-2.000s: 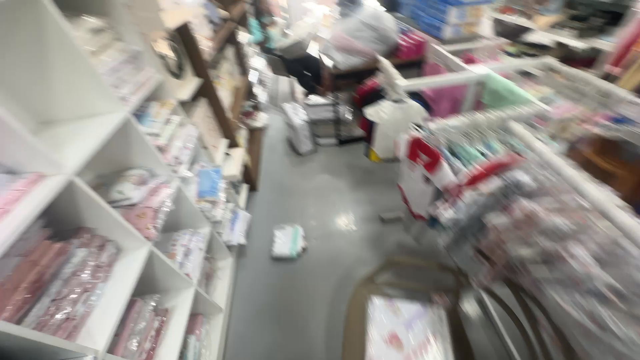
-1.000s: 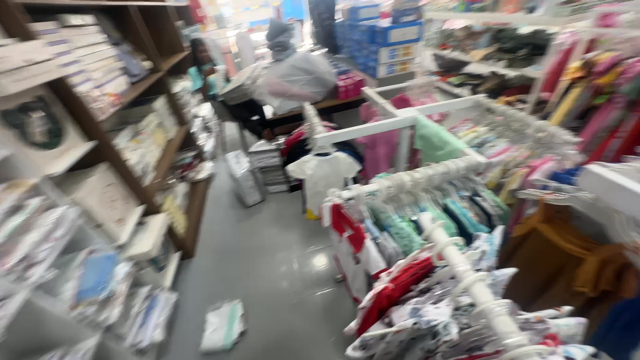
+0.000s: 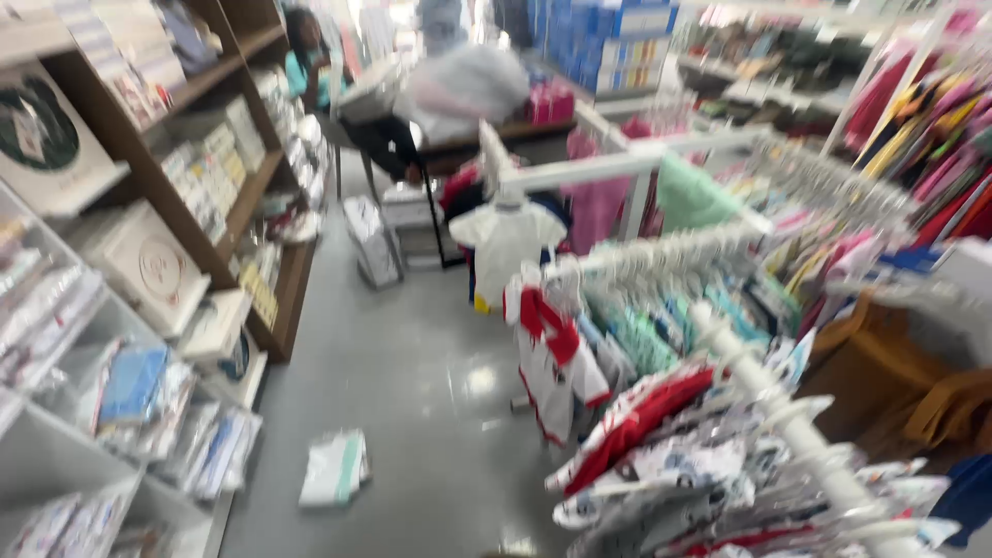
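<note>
Neither my left hand nor my right hand shows, so what they hold or touch is hidden. A plastic-wrapped folded cloth item [image 3: 335, 470], white with a green band, lies on the grey floor. To its right, small garments hang closely on a white clothes rack [image 3: 798, 434]; a white and red baby outfit [image 3: 554, 364] hangs at the rack's end. Farther back a white short-sleeved top [image 3: 508, 240] hangs from another rail. At the left, a blue packaged item [image 3: 133, 384] lies among wrapped textiles in a white cubby shelf [image 3: 70, 434].
A grey floor aisle [image 3: 387, 372] runs between the shelves and racks. Brown shelving [image 3: 291, 302] holds boxes at the left. Farther off, a person [image 3: 310, 70] sits beside a table with a large plastic-wrapped bundle [image 3: 465, 85]. Wrapped packages [image 3: 372, 240] stand on the floor there.
The view has swung to the right and moved forward. A brown chair with a packaged item on it, at the bottom of the oldest frame, is out of view.
</note>
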